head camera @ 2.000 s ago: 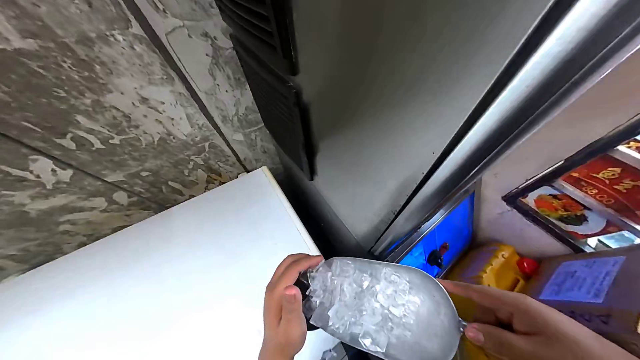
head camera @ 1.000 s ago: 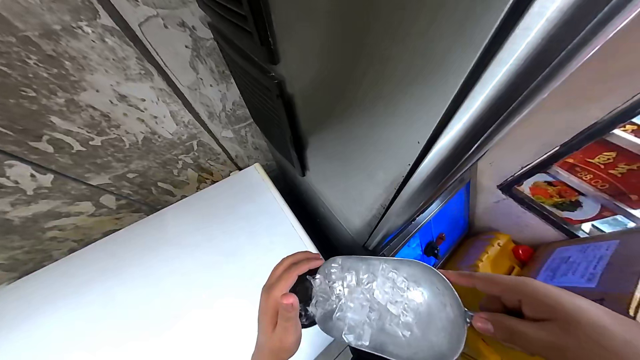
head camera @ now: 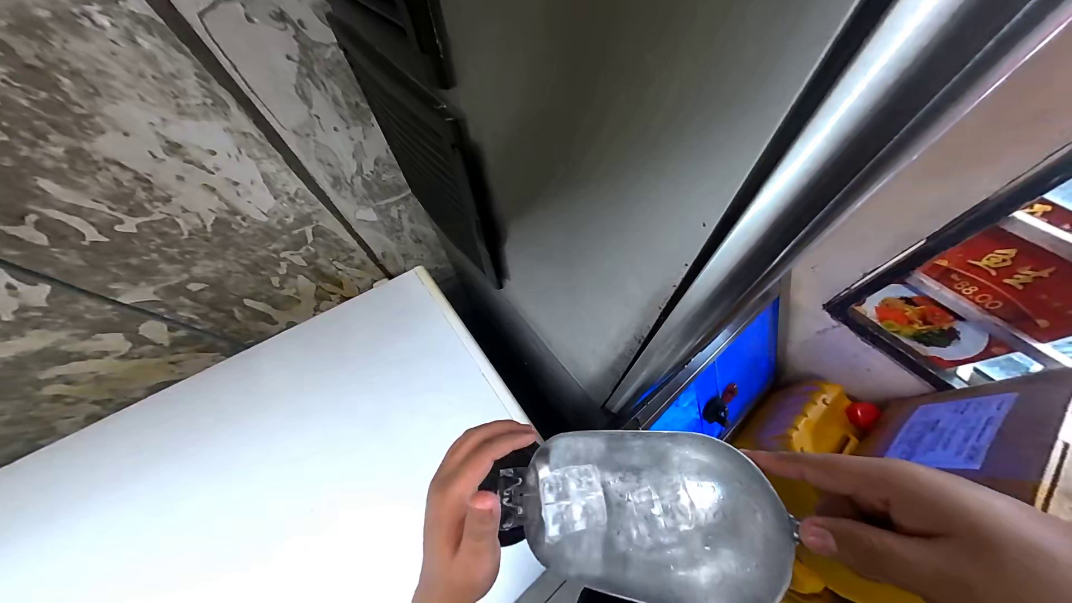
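A metal ice scoop (head camera: pixel 662 511) lies low in the head view, with a few ice cubes (head camera: pixel 573 501) near its left lip and wet traces on its metal. My right hand (head camera: pixel 913 523) grips the scoop at its right end, by the handle. At the scoop's left lip, my left hand (head camera: pixel 477 502) is curled around a dark container (head camera: pixel 509 540), mostly hidden by the fingers and the scoop. Clear ice (head camera: pixel 512 494) shows at the container's mouth.
A white surface (head camera: pixel 276 435) spans the lower left, beside a stained wall. A tall metal cabinet (head camera: pixel 611 167) with black vents stands ahead. Yellow containers (head camera: pixel 816 419), one with a red cap, and a cardboard box (head camera: pixel 1005 427) are at right, below a framed food poster (head camera: pixel 963 285).
The heap of ice in the scoop has shrunk to a few cubes near the left lip. Both hands keep their hold in about the same places.
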